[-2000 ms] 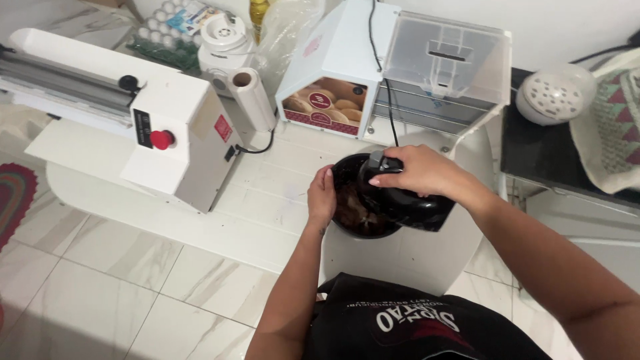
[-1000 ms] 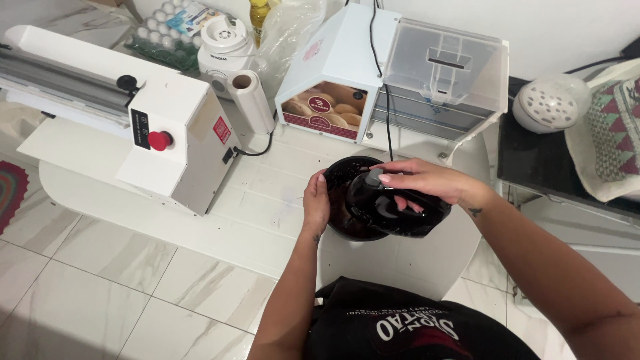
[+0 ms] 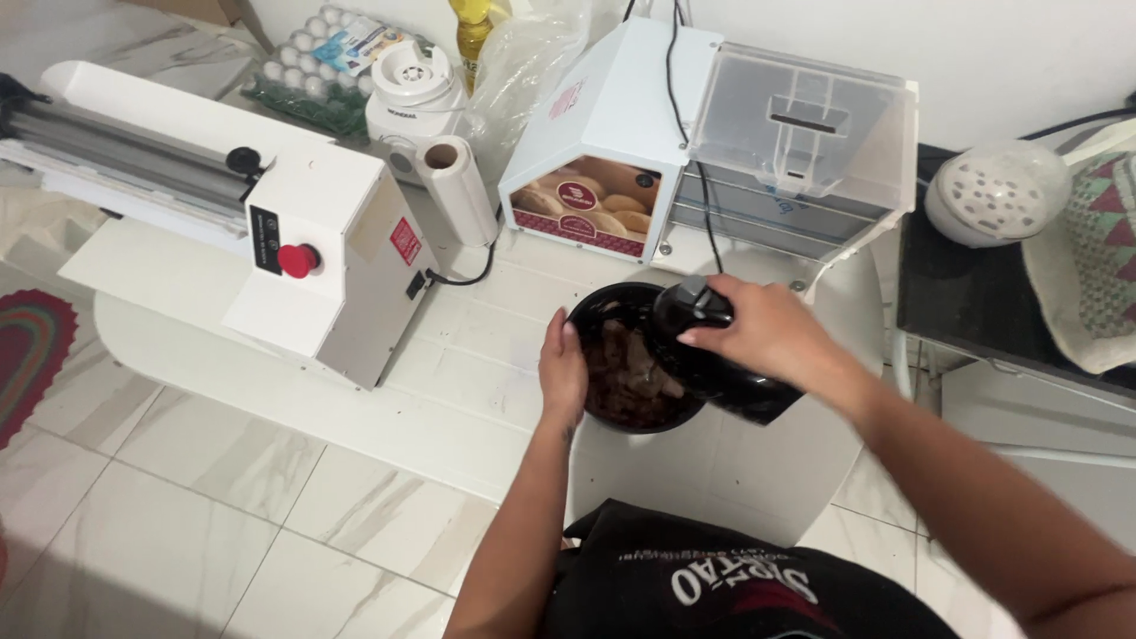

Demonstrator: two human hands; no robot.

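My right hand (image 3: 763,324) grips the handle of a black hand mixer (image 3: 737,377), whose body is tilted over the right side of a round black bowl (image 3: 579,321). Inside the bowl lies a brown, lumpy mixture (image 3: 630,364); the mixer's beaters cannot be made out. My left hand (image 3: 563,368) is cupped round the bowl's left wall, thumb near the rim. A black cord (image 3: 706,200) runs down from the wall side towards the mixer.
A white dough roller machine (image 3: 311,257) with a red button stands left on the white table (image 3: 435,390). Behind are a paper towel roll (image 3: 461,195), eggs (image 3: 306,58), a white appliance base (image 3: 414,93) and a light blue machine (image 3: 595,124). A black side table (image 3: 958,293) is at right.
The mixer in my right hand has shifted and tilted over the bowl; more of the brown mixture shows than one second ago. My left hand stays at the bowl's left side.
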